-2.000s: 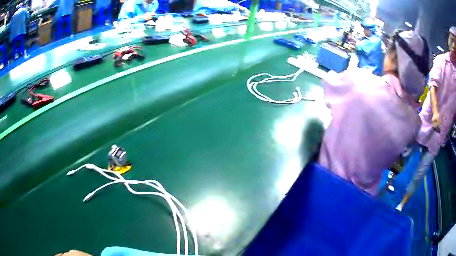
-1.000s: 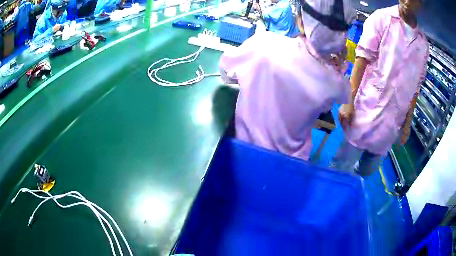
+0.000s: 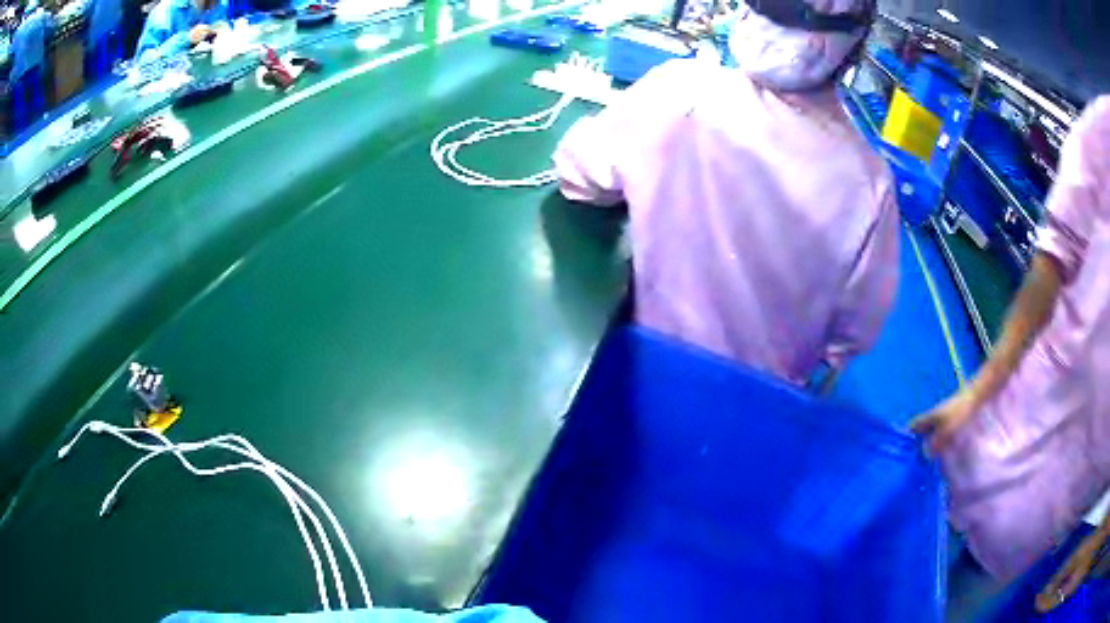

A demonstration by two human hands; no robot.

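Note:
Thin white cables point(image 3: 259, 460) lie loose on the glossy green bench point(image 3: 329, 316) in front of me, their small plugs at the left and their other ends running out at the bottom edge. A small silver-grey and yellow component point(image 3: 151, 399) stands just behind the cables near the plugs. A large bright blue bin point(image 3: 730, 487) is at the bench's right edge. A light blue sleeve point(image 3: 353, 616) shows at the bottom edge. Neither of my hands is in view.
A person in pink point(image 3: 755, 219) stands behind the bin. Another person's hand point(image 3: 956, 420) is at the bin's right rim. A white cable coil point(image 3: 487, 152) and a white strip point(image 3: 578, 80) lie farther back. Dark units and red clamps point(image 3: 282, 69) are beyond the green rail.
The view has swung right and partly back. The person at the right has come nearer, a hand now at the bin's rim. My fingers, seen earlier at the bottom edge, are gone.

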